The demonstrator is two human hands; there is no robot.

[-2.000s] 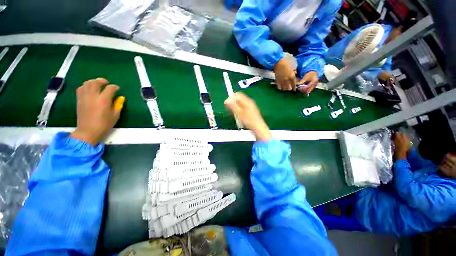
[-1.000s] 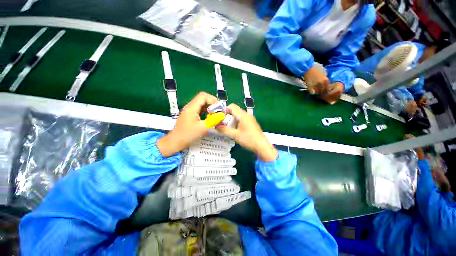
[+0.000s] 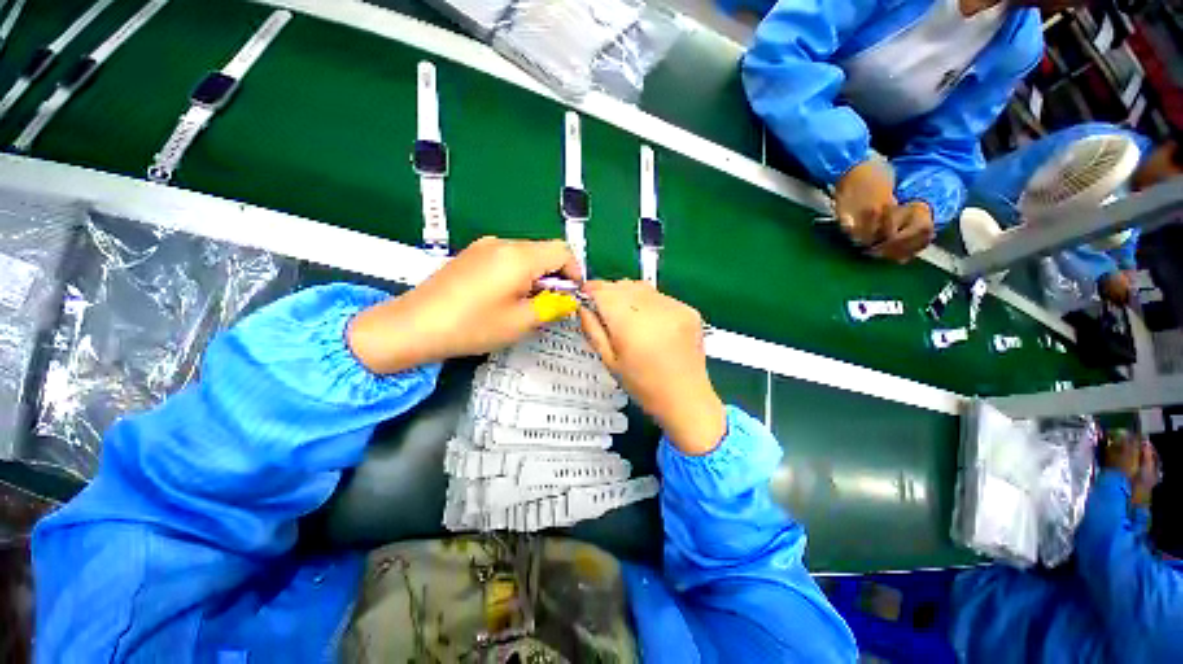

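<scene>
My left hand (image 3: 474,301) and my right hand (image 3: 651,340) meet fingertip to fingertip above the strap stack. A yellow hand tool (image 3: 554,306) shows under my left fingers. Between the fingertips is a small pale watch piece (image 3: 561,284), mostly hidden; how far the strap and head are joined cannot be told. The fanned stack of white straps (image 3: 538,435) lies on the dark green bench just below my hands, its upper end partly covered by them.
Strapped watches, one of them here (image 3: 431,158), lie across the green conveyor belt (image 3: 350,143) beyond a pale rail (image 3: 830,374). Clear plastic bags (image 3: 156,324) lie at left, bagged white bundles (image 3: 1012,480) at right. A co-worker's hands (image 3: 882,214) are at the belt's far side.
Two seconds ago my hands were apart over the belt, the right at a watch; they came together above the stack holding a small piece. Since one second ago the fingertips have closed in tighter.
</scene>
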